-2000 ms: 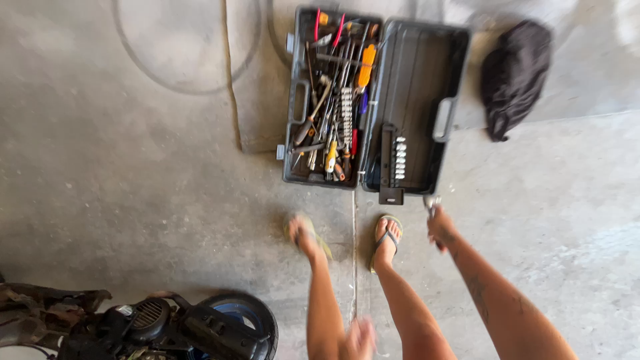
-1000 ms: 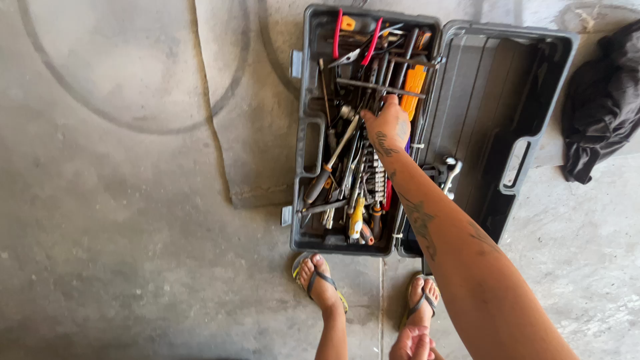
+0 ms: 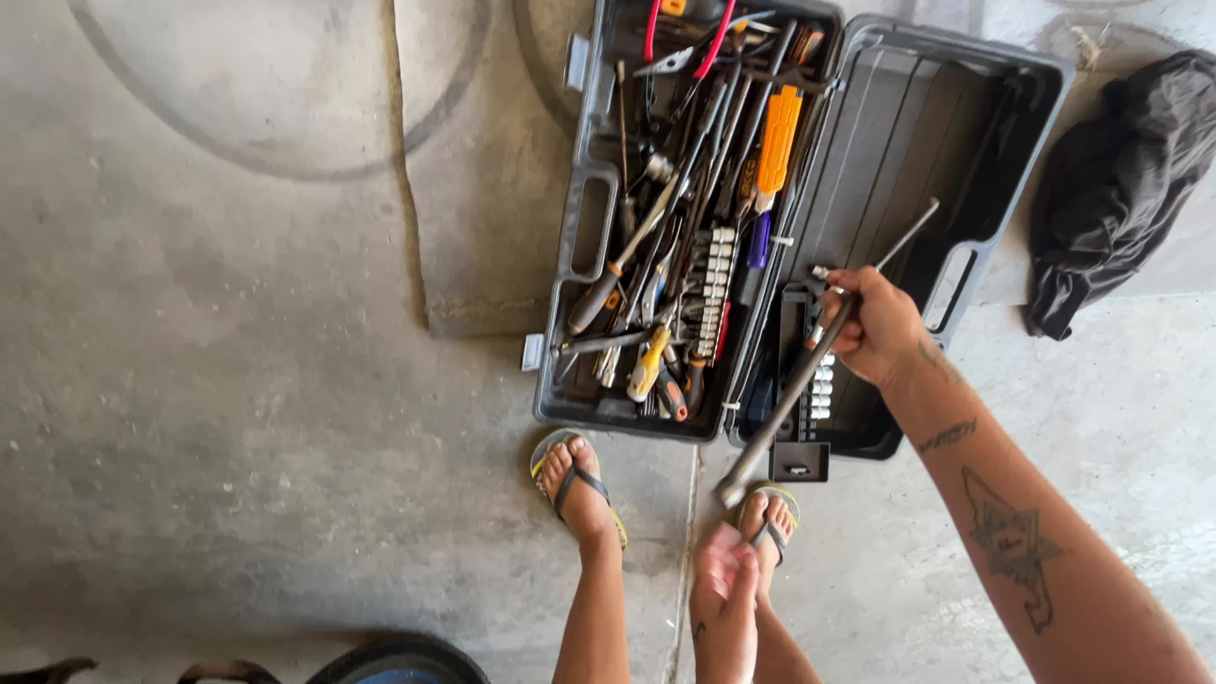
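Observation:
My right hand [image 3: 869, 323], above the lid side of the black plastic toolbox [image 3: 560, 380], is closed around a long metal bar tool [image 3: 788, 399]. One end of the bar points down toward my feet, and a thin rod end sticks out up and to the right. A small chrome piece also shows at my fingers. My left hand [image 3: 727, 579] hangs low in front of my right foot, palm up, with nothing in it. Beneath the bar, a black socket holder [image 3: 793, 351] with chrome sockets [image 3: 822, 389] lies in the lid.
The toolbox's left half is full of screwdrivers, pliers with red handles [image 3: 712, 43], an orange-handled tool [image 3: 779, 138] and a row of sockets [image 3: 714, 290]. A black cloth [image 3: 1121, 190] lies on the concrete floor at right. Part of a wheel [image 3: 399, 660] shows at lower left.
My right hand was among the tools in the box a second ago; now it is over the lid, holding the long bar. My left hand stays low, near my right foot.

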